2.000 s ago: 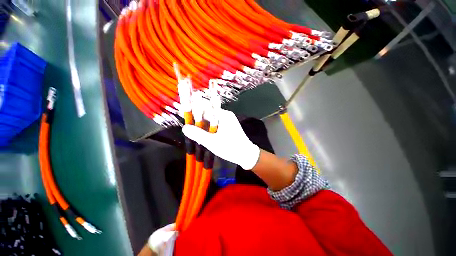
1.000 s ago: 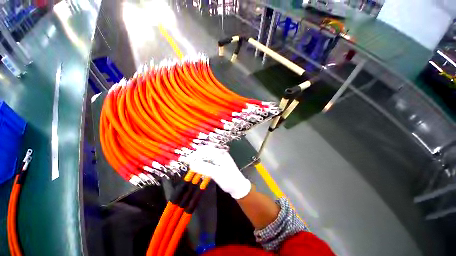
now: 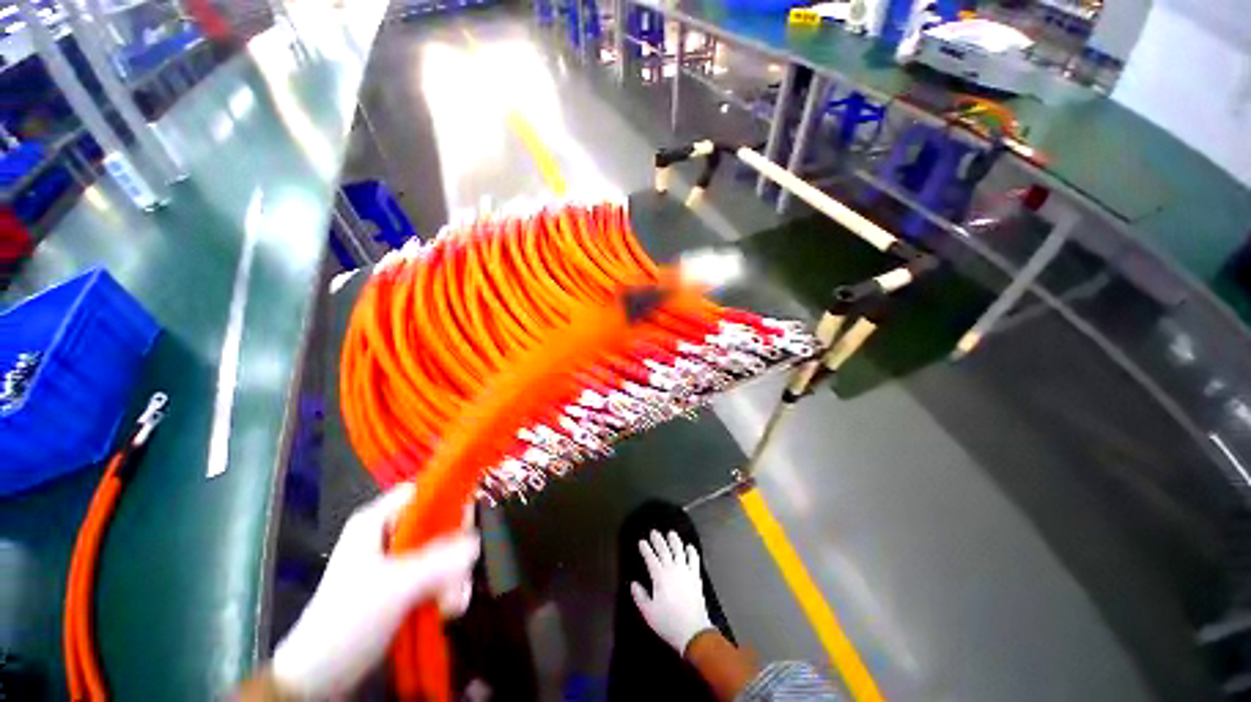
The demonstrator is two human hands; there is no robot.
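My left hand (image 3: 382, 590), in a white glove, is closed around a small bundle of thick orange cables (image 3: 515, 398) at the lower left. The bundle curves up and right over the laid-out row. Its far end has a black sleeve (image 3: 642, 302) and blurred silver lugs (image 3: 709, 268). My right hand (image 3: 671, 587), white-gloved, holds nothing, with fingers apart over my dark-clad leg. A large row of curved orange cables (image 3: 398, 343) with red sleeves and silver lugs lies on the dark-topped cart (image 3: 590, 480).
The green bench (image 3: 185, 535) on the left holds a blue bin (image 3: 82, 370), a pale strip (image 3: 236, 329) and orange cables (image 3: 91, 562). Pale tubular rails (image 3: 809, 192) stand beyond the cart. A yellow line (image 3: 809, 590) crosses the floor at right. Another green-topped bench (image 3: 1084, 151) stands at upper right.
My right hand has let go of the cable ends and moved down to my leg. My left hand has come up into view with the bundle, whose end has swung up and right over the row.
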